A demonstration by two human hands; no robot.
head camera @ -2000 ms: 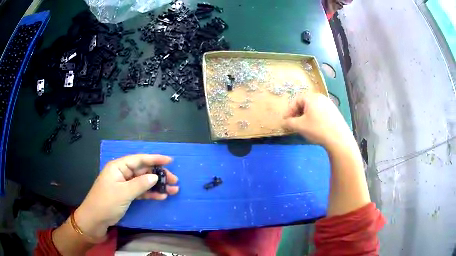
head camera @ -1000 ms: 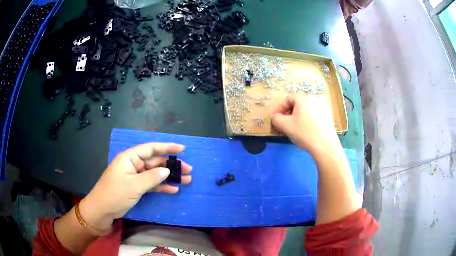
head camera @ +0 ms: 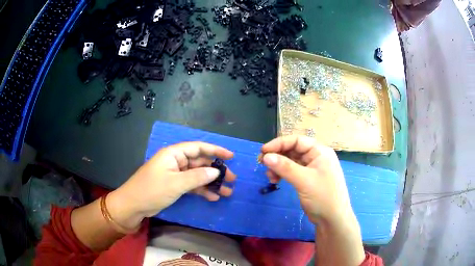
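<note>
My left hand holds a black housing between thumb and fingers above the blue board. My right hand is to its right, over the board, with thumb and forefinger pinched on a tiny glinting piece, likely a spring. The two hands are apart. A small black insert lies on the board between them, partly beside my right hand. The yellowish spring tray sits behind my right hand, with silvery specks and one black piece inside.
A pile of larger black parts lies at the back left, and a pile of smaller ones at the back middle. A filled blue board is at far left. A lone black piece lies at the back right. Part of a person shows at top right.
My right hand has left the spring tray and come over the board, closer to my left hand. My left hand still holds the housing. The view has shifted, so everything sits farther right.
</note>
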